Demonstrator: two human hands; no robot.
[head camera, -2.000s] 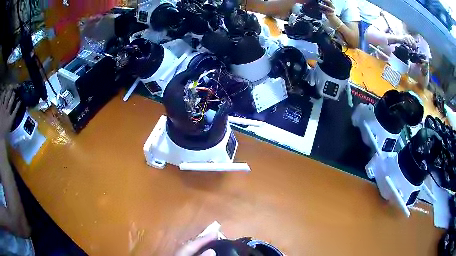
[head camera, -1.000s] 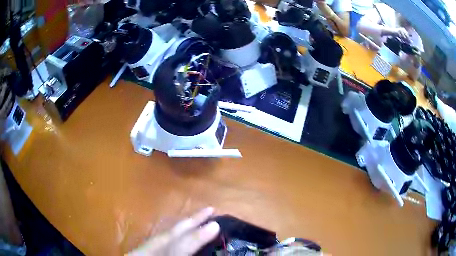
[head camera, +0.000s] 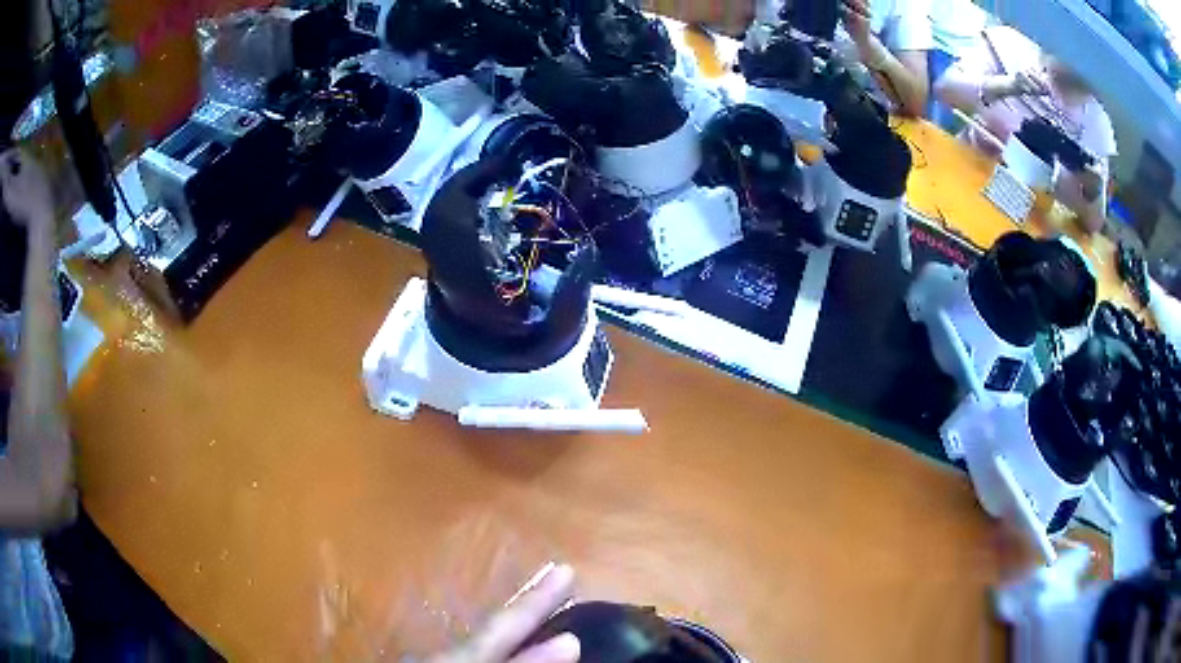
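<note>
At the bottom edge, my left hand (head camera: 528, 632) has its fingers at the left side of a glossy black camera head (head camera: 624, 635). The rest of the hand and most of the head are cut off by the frame. A thin white edge shows beside the fingers. My right hand is not in view. In front of me a camera unit (head camera: 499, 356) stands upright on the bench, with a white base, a black top and loose red, yellow and white wires in its open head. A white antenna (head camera: 553, 420) lies along its near side.
Several camera units (head camera: 641, 143) crowd the back. A black box (head camera: 214, 214) stands at left. Two units (head camera: 1023, 453) are at right beside black parts (head camera: 1153, 415). A blurred white-and-black object (head camera: 1056, 602) is at lower right. Another person's arm (head camera: 39, 350) is at left; others work behind.
The black head at the bottom has turned from its open, wired side to its smooth shell. The blurred object has appeared at lower right. The arm at left has moved further in. The view has shifted slightly.
</note>
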